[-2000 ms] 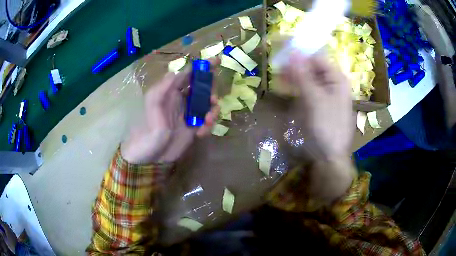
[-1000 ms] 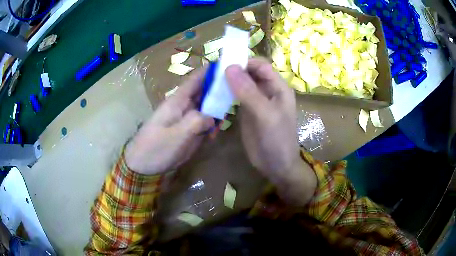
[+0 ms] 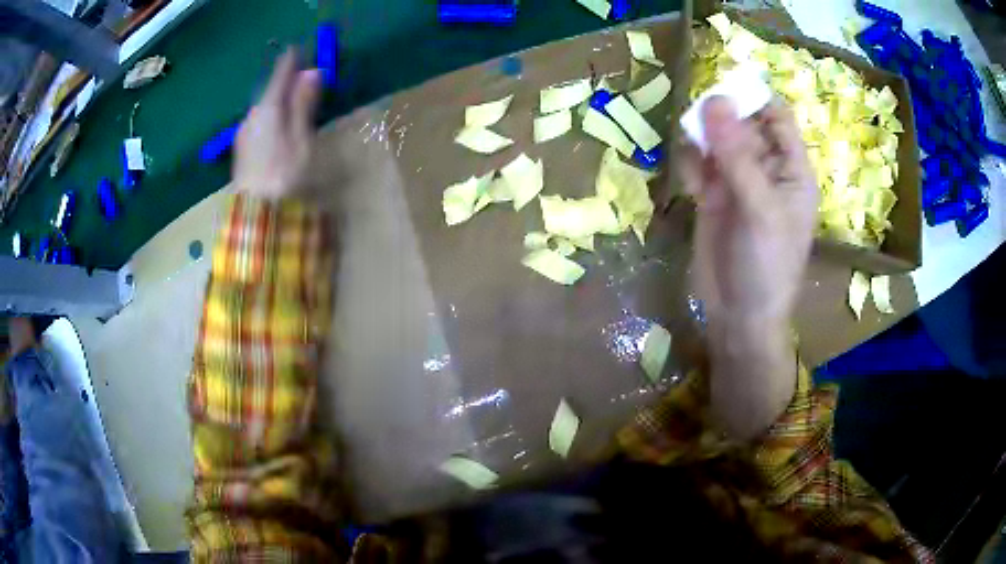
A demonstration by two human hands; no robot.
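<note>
My left hand (image 3: 276,132) is reached out over the green conveyor belt at the upper left, its fingers apart. A blue cell (image 3: 327,55) lies just beside its fingertips; I cannot tell if they touch. My right hand (image 3: 750,182) pinches a white adhesive pad or pad stack (image 3: 728,105) over the left edge of the cardboard tray (image 3: 910,165). The tray is full of pale-yellow pieces. A blue cell with pale pieces on or over it (image 3: 648,158) lies on the brown board. Pale-yellow pieces (image 3: 579,218) are scattered around it.
The green belt (image 3: 386,55) carries more blue cells (image 3: 477,11) and a beige bundle (image 3: 145,72). Many blue cells (image 3: 938,121) are heaped at the right. A metal bracket (image 3: 66,289) stands at the left edge. Another person's sleeve (image 3: 61,474) shows at the lower left.
My hands have parted. The blue cell has left the space between them. My left hand moved up and left to the belt; my right hand moved right with the white pad.
</note>
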